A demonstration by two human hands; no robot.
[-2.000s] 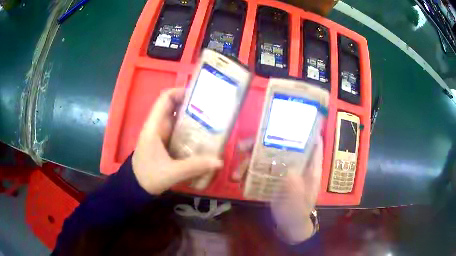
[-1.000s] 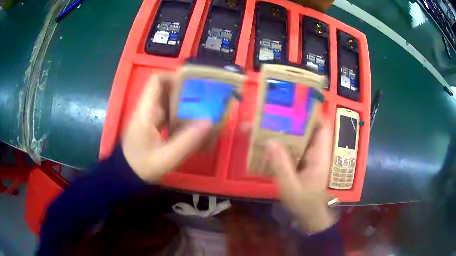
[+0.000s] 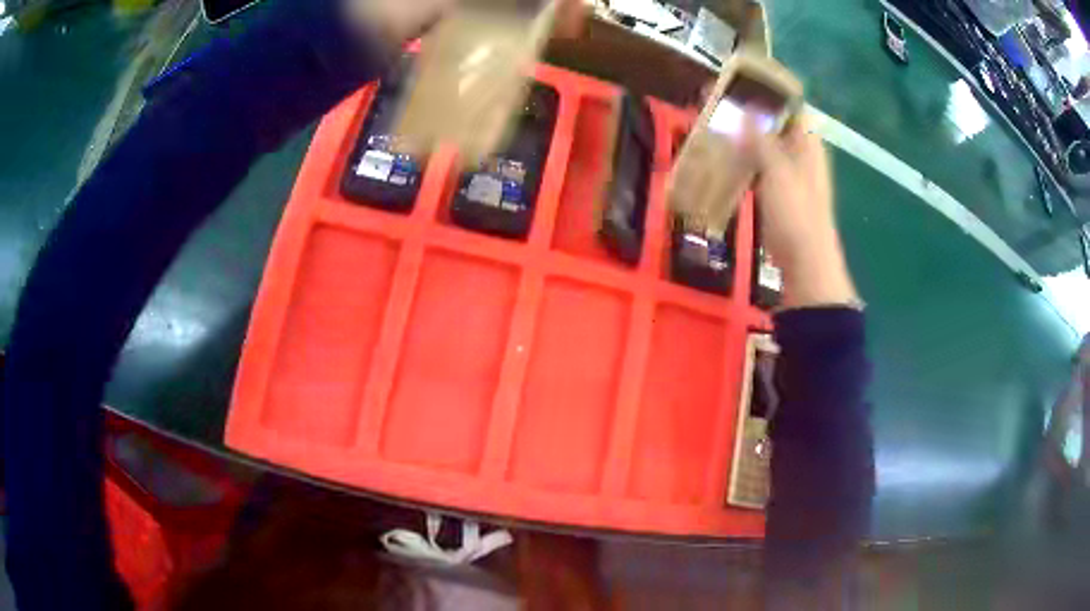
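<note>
My left hand (image 3: 400, 14), blurred and partly cut off by the top edge, holds a gold keypad phone (image 3: 472, 84) above the far row of the red phone tray (image 3: 514, 358). My right hand (image 3: 795, 191) holds another gold keypad phone (image 3: 723, 143), tilted, its screen lit, above the tray's far right. Phones lie face down in the far row, black backs up; one black phone (image 3: 628, 179) stands tilted in its pocket. A gold keypad phone (image 3: 753, 430) lies face up in the near right pocket, partly hidden by my right sleeve.
A brown cardboard box (image 3: 634, 48) with loose pieces stands behind the tray. A blue pen (image 3: 167, 81) and clear tape (image 3: 114, 107) lie at the left. A white line (image 3: 908, 179) crosses the green bench at the right. Tools and cables lie far right.
Both hands have moved away from me with their phones, over the far row and towards the box. The view has shifted, uncovering the near pockets. The middle far-row phone is now tilted.
</note>
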